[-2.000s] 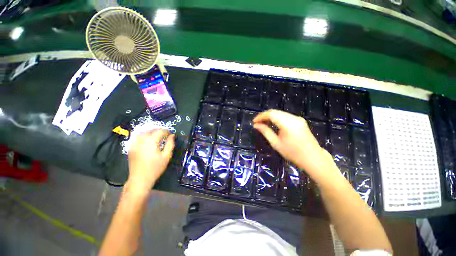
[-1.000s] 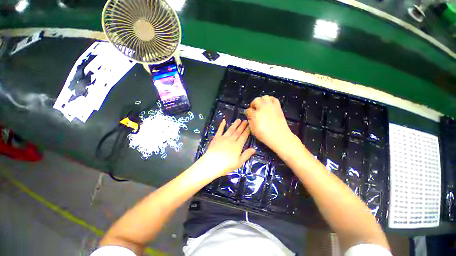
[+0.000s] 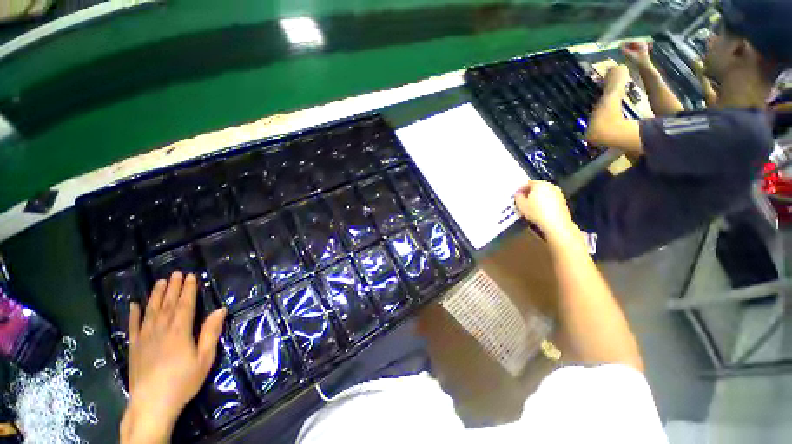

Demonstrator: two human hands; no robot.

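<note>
The black compartment tray (image 3: 287, 234) lies in front of me with glossy film-like glare on its pockets. My left hand (image 3: 169, 342) rests flat, fingers spread, over the tray's left pockets and holds nothing visible. The white sheet (image 3: 456, 169) lies just right of the tray, with a few small dark marks near its lower right corner. My right hand (image 3: 543, 208) is at that corner, fingers bent together; whether it pinches a small piece cannot be told. A pile of small white loops (image 3: 52, 403) is at the lower left.
A phone (image 3: 26, 329) is cut by the left edge. A second black tray (image 3: 543, 113) lies beyond the sheet, where another person (image 3: 686, 173) works. A pale gridded sheet (image 3: 491, 321) lies in a brown box (image 3: 447, 338) below the bench edge. The green belt runs behind.
The view has swung right. My right hand has left the tray and moved to the white sheet's corner. My left hand stays on the tray, fingers spread. The fan is out of view.
</note>
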